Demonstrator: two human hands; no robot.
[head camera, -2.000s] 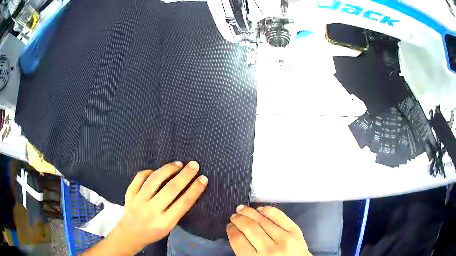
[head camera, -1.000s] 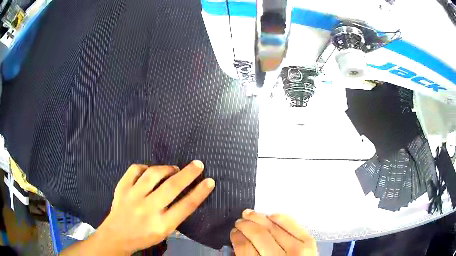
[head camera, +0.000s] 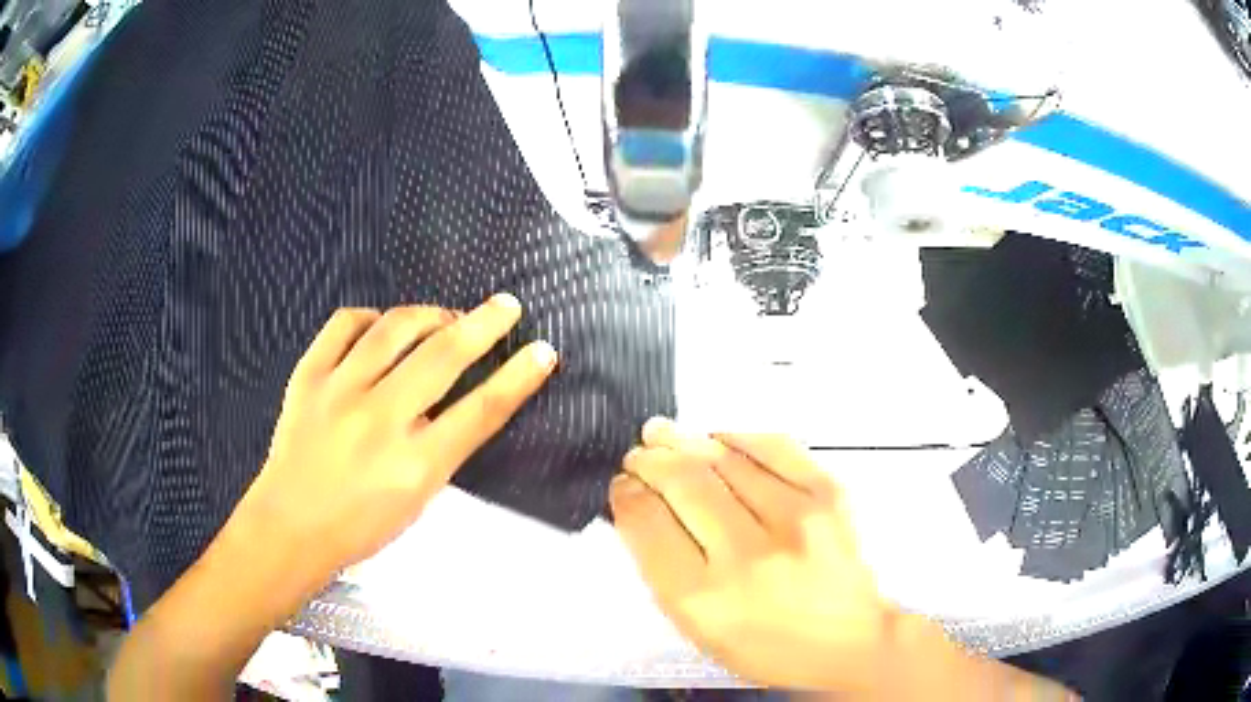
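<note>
A black garment panel (head camera: 343, 233) with fine pale stripes covers the left of the machine table, its right edge running up to the needle area. My left hand (head camera: 391, 398) lies palm down on the panel, fingers spread. My right hand (head camera: 748, 535) has its fingertips closed on the panel's lower right edge, thumb hidden. The white and blue sewing machine (head camera: 1084, 199) stands over the panel's far end. A shiny metal bar (head camera: 656, 124) hides part of the needle area.
Printed black labels (head camera: 1077, 480) are fanned at the right below plain black pieces (head camera: 1015, 309). Narrow black strips (head camera: 1207, 473) lie at the far right. The tension dials (head camera: 899, 124) sit on the head. The white table (head camera: 521, 597) has a curved-looking, ruler-marked front edge.
Both hands have moved forward with the panel towards the needle. The panel's near end now lies on the table, no longer over its front edge. The view has also shifted.
</note>
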